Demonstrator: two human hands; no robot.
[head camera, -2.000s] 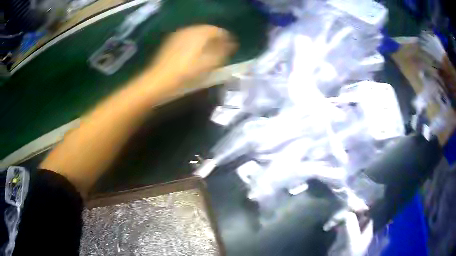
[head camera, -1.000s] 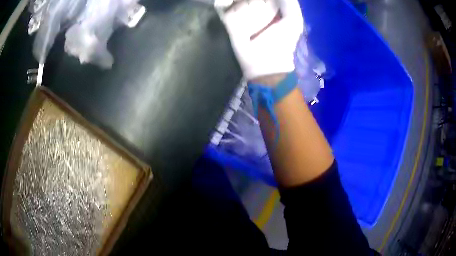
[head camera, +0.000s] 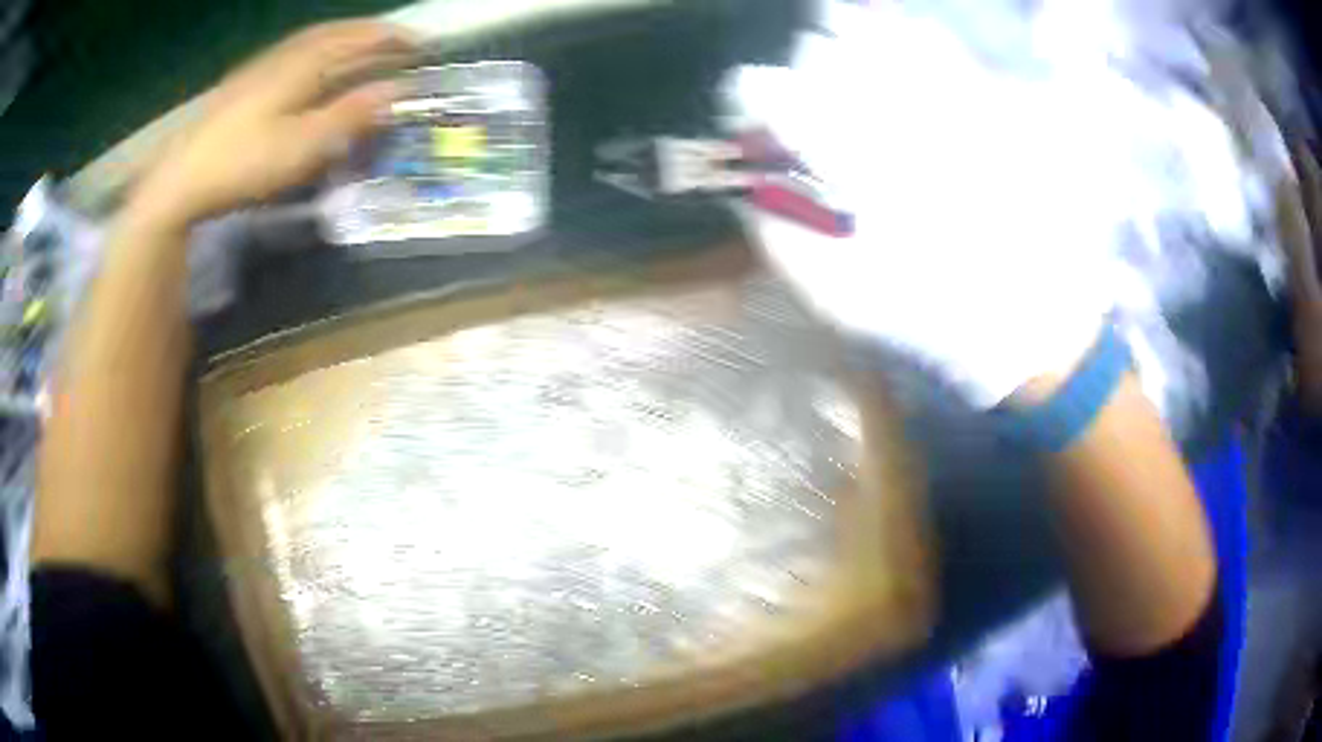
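A white power strip housing (head camera: 515, 160) lies open side up at the upper left centre, with a yellow block and blue parts on its board. My left hand (head camera: 297, 123), bare, rests at its left side with fingers on its edge. My right hand (head camera: 928, 218), in a white glove with a blue wristband, holds red-handled cutters (head camera: 768, 181). Their jaws point left toward the housing and do not touch it. The glove is overexposed, so its fingers are hard to tell from the white things behind.
A cardboard tray (head camera: 899, 580) of thin silvery pieces fills the middle front. Bagged units (head camera: 1160, 131) are piled at the upper right. More bagged units (head camera: 36, 290) lie at the far left. A blue bin (head camera: 1225, 507) is at the lower right, and a pale rail (head camera: 493, 15) runs along the top.
The view has swung back from the blue bin to the tray. My left hand is now in view at a housing. My right hand has come over the bench, with the cutters pointing left.
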